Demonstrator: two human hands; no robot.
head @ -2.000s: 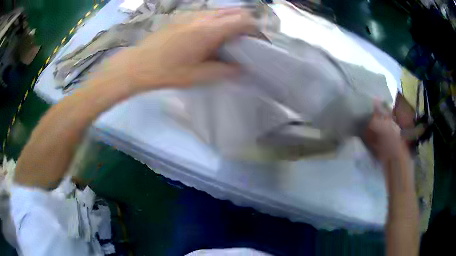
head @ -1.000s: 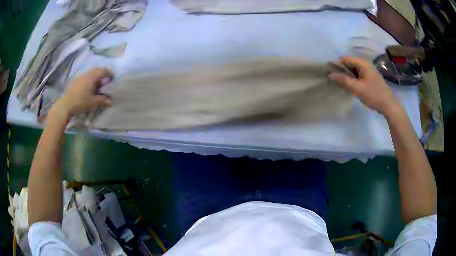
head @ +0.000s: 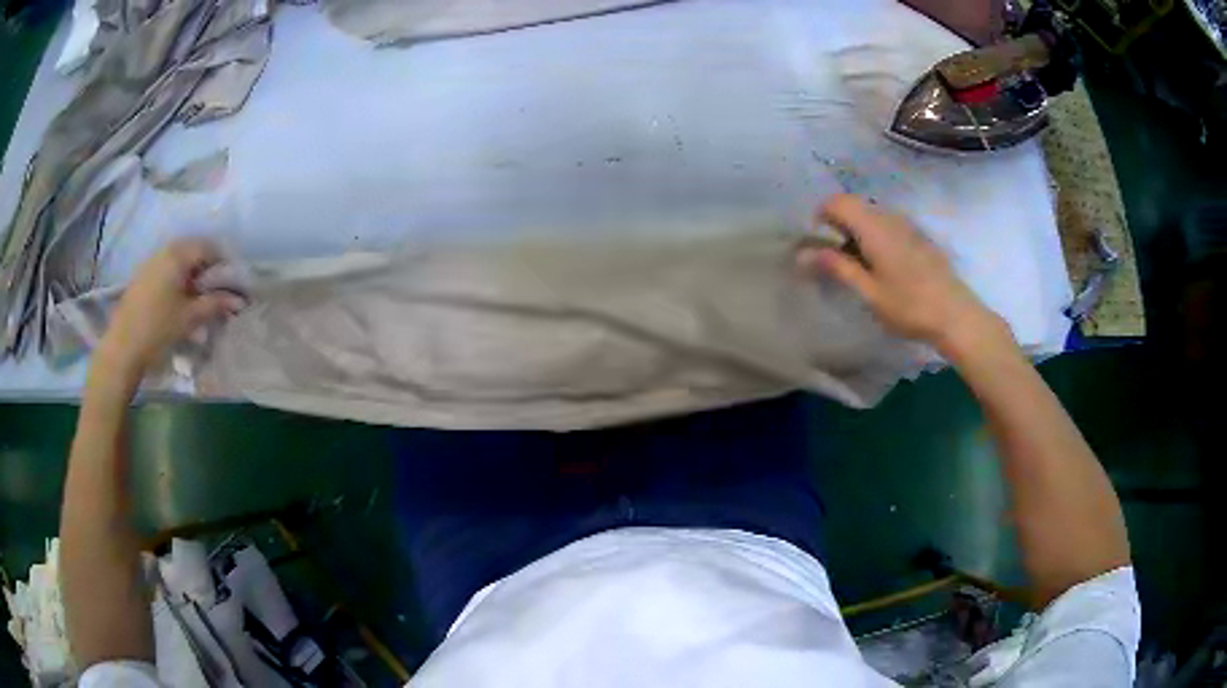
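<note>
A long beige-grey sleeve piece (head: 538, 329) stretches across the near edge of the white table, its lower side hanging at or over the edge, with creases along it. My left hand (head: 178, 303) pinches its left end. My right hand (head: 895, 269) pinches its upper right corner between thumb and fingers. Both hands are bare. The piece is slightly blurred. The steam iron (head: 972, 97), with brown handle and red part, stands at the table's right end, apart from my hands.
A crumpled heap of beige-grey pieces (head: 101, 175) lies at the left, with a small cloth scrap (head: 193, 175) beside it. A flat beige piece (head: 471, 14) lies at the far side. A speckled board (head: 1093, 202) is at the right. Bundled pieces (head: 222, 605) stand low at left.
The lifted, blurred cloth is now a long piece spread between my hands and lowered to the near edge. The iron appears farther left and higher in the picture than one second ago.
</note>
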